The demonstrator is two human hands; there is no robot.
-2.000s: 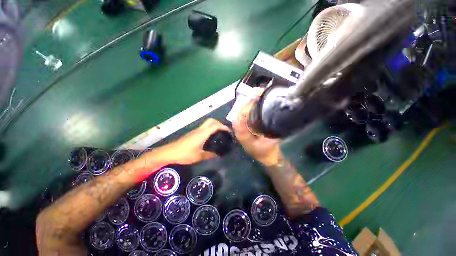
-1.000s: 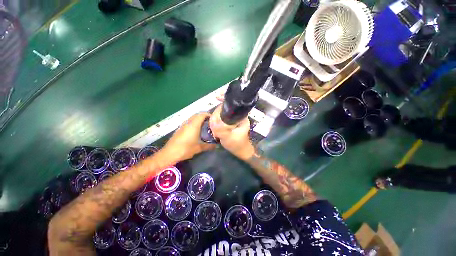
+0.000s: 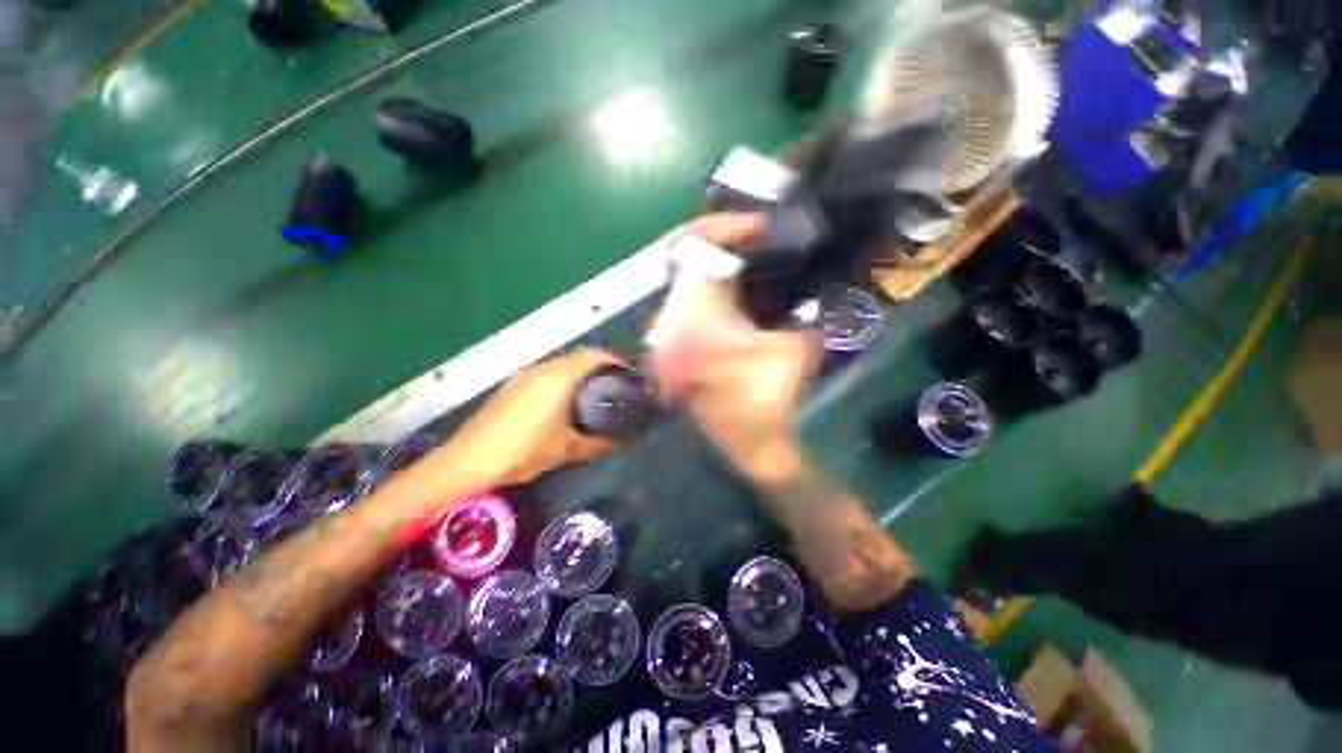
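Observation:
My left hand holds a black cylindrical unit end-up, a little above the dark bench. My right hand is just right of it, blurred, closed around the black power screwdriver, which slants up and right. The screwdriver's tip cannot be made out. A white screw feeder is partly hidden behind the screwdriver and hand. Standing units with clear rims cluster below and beside my left forearm. One lit unit glows pink-red.
The green belt carries black units, one with a blue end. A white fan stands on a cardboard tray. Open black cups and single units stand right. A person's dark-clothed limb reaches in at right.
My right hand and the screwdriver have tilted away from the held unit, whose end now shows. The belt units have moved left, and the dark limb at right reaches further in.

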